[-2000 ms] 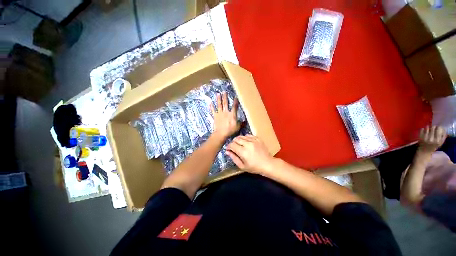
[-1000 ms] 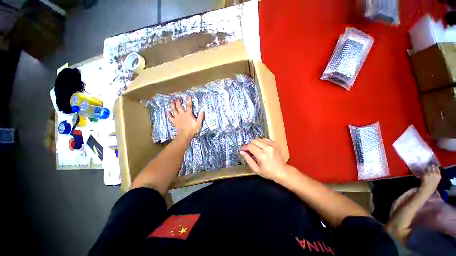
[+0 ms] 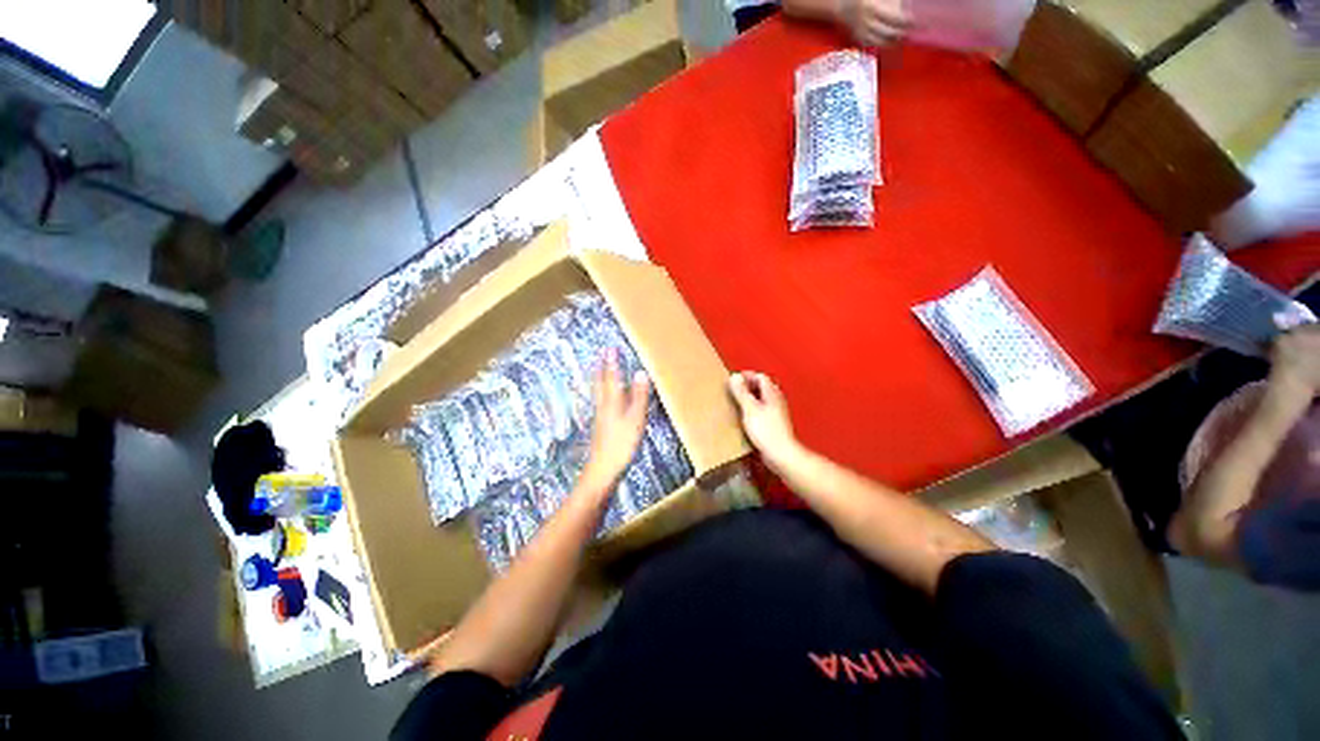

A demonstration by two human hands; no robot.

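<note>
An open brown carton (image 3: 379,543) stands in front of me, with packed rows of shiny bubble bags (image 3: 500,420) on edge inside; its left end shows bare cardboard. My left hand (image 3: 620,420) is inside the carton at the right end of the rows, fingers spread against the bags, gripping none. My right hand (image 3: 763,416) is outside the carton, beside its right wall at the red cloth's edge, holding nothing. A small pile of bubble bags (image 3: 834,138) lies farther back on the red cloth (image 3: 753,203). Another bubble bag (image 3: 1005,352) lies nearer on the right.
A second open carton (image 3: 1100,536) is below the table edge at right. Another person's hand (image 3: 1293,336) holds a bubble bag (image 3: 1216,300); another hand (image 3: 876,20) shows at the top. Small cartons (image 3: 1144,123) stand at back right. Bottles (image 3: 297,498) and a black lump (image 3: 249,460) are left.
My right hand has moved from the carton's near right corner to outside its right wall. My left hand has moved right along the bags. The other person at right now holds a bubble bag.
</note>
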